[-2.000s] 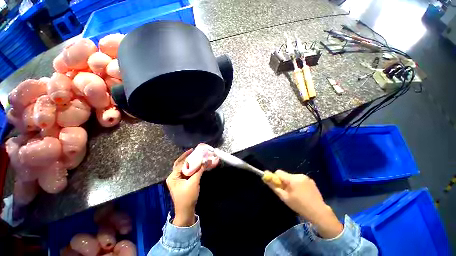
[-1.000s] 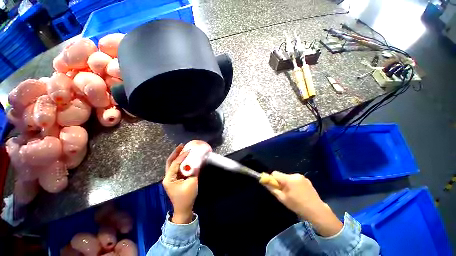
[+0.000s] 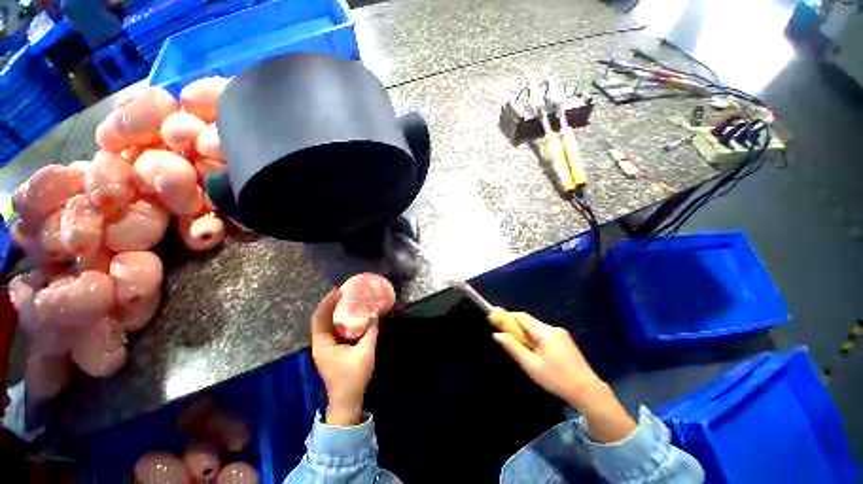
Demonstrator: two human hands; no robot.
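Observation:
My left hand [image 3: 343, 364] holds a pink hollow moulded part [image 3: 363, 301] at the bench's near edge, below the black round unit [image 3: 317, 151]. The part is glossy and rounded; my fingers cover its left side. My right hand [image 3: 558, 367] grips the yellow handle of a hand tool [image 3: 512, 327]. The tool's metal shaft points up and left, and its tip is apart from the part, to its right. The blade shows only in part.
A pile of pink blanks [image 3: 132, 222] lies on the speckled bench [image 3: 473, 180] at left. Spare irons [image 3: 563, 159] rest on a dark stand [image 3: 546, 115]. A power board [image 3: 738, 142] with cables is at right. A blue crate [image 3: 695, 288] stands on the floor.
The tool has come away from the pink part and moved right, with its shaft now steeper. The part has turned in my left hand, and its red opening no longer shows. The view has shifted slightly.

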